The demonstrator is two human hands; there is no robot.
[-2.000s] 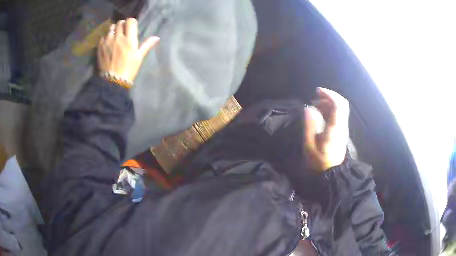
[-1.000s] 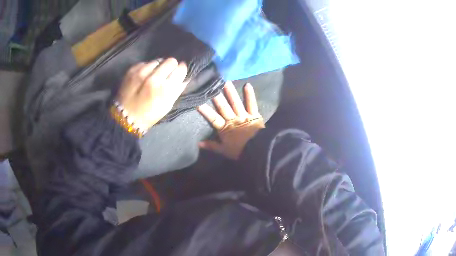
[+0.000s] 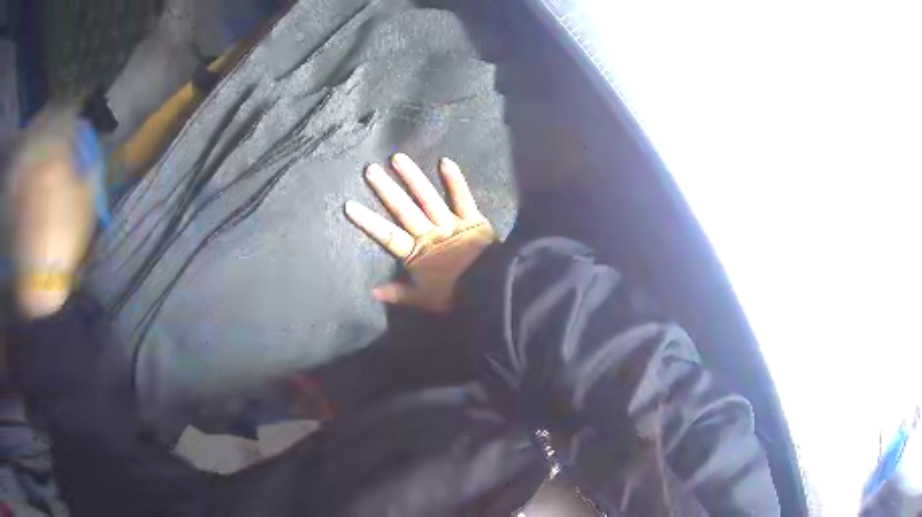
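A stack of dark grey-green cut fabric panels point(image 3: 283, 273) lies in front of me, its layers fanned and creased at the upper left. My right hand point(image 3: 435, 232) rests palm down on the panels' right part, fingers spread, holding nothing. My left hand point(image 3: 51, 202) is at the far left, off the stack and strongly blurred. A blue piece, perhaps cloth point(image 3: 93, 167), shows along its edge; whether the hand grips it is unclear.
A yellow-brown wooden bar point(image 3: 157, 126) runs beside the stack at the upper left. Pale scraps point(image 3: 227, 447) lie low left. The curved edge of a bright white table point(image 3: 698, 192) is on the right.
My left hand has moved from the middle of the stack to the far left. The blue piece has left the top of the stack, exposing more grey panel. My right hand stays flat on the fabric.
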